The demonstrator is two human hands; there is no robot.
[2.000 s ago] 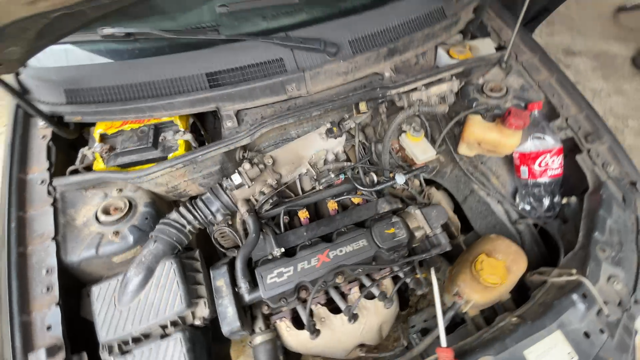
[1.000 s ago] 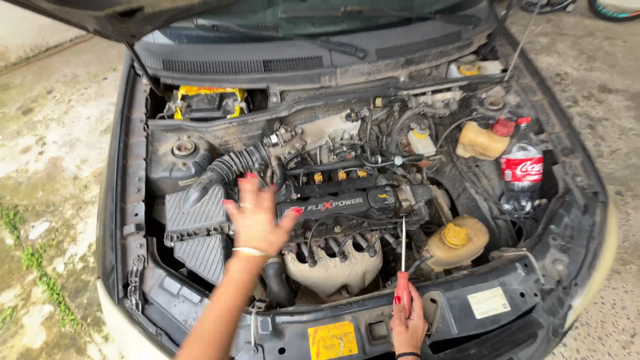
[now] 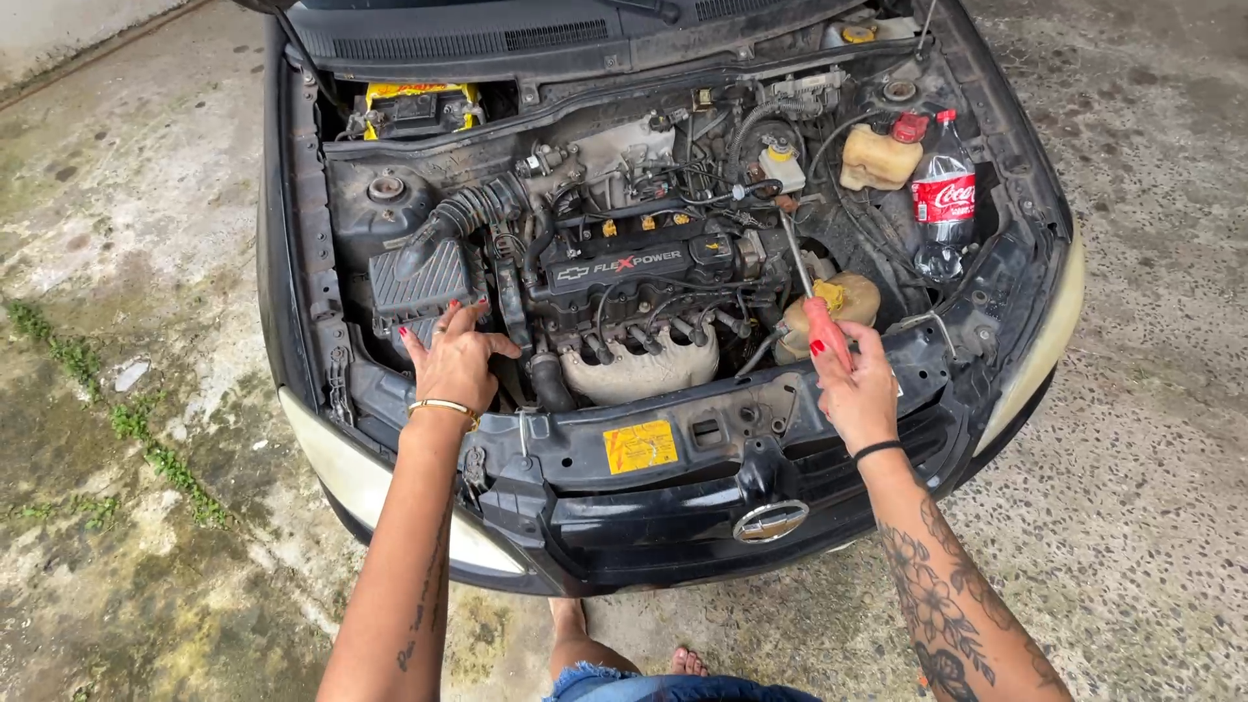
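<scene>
My right hand (image 3: 858,385) grips the red handle of a screwdriver (image 3: 827,330), its metal shaft pointing up and away over the coolant expansion tank (image 3: 858,299) with the yellow cap. The tip is near the right end of the engine's valve cover (image 3: 624,268); whether it touches anything cannot be told. With fingers spread, my left hand (image 3: 456,363) is at the near edge of the black ribbed air filter housing (image 3: 424,280) and holds nothing. A corrugated intake hose (image 3: 476,203) runs from that housing toward the engine.
A Coca-Cola bottle (image 3: 944,210) stands in the bay's right side beside a yellowed plastic reservoir (image 3: 879,159). The battery (image 3: 421,112) is at the back left. The front crossmember (image 3: 726,429) and a chrome emblem (image 3: 771,522) lie between my arms.
My left hand has moved left and nearer, from over the engine to the air filter housing. My right hand with the screwdriver has moved farther over the bay, to the right. The view has shifted.
</scene>
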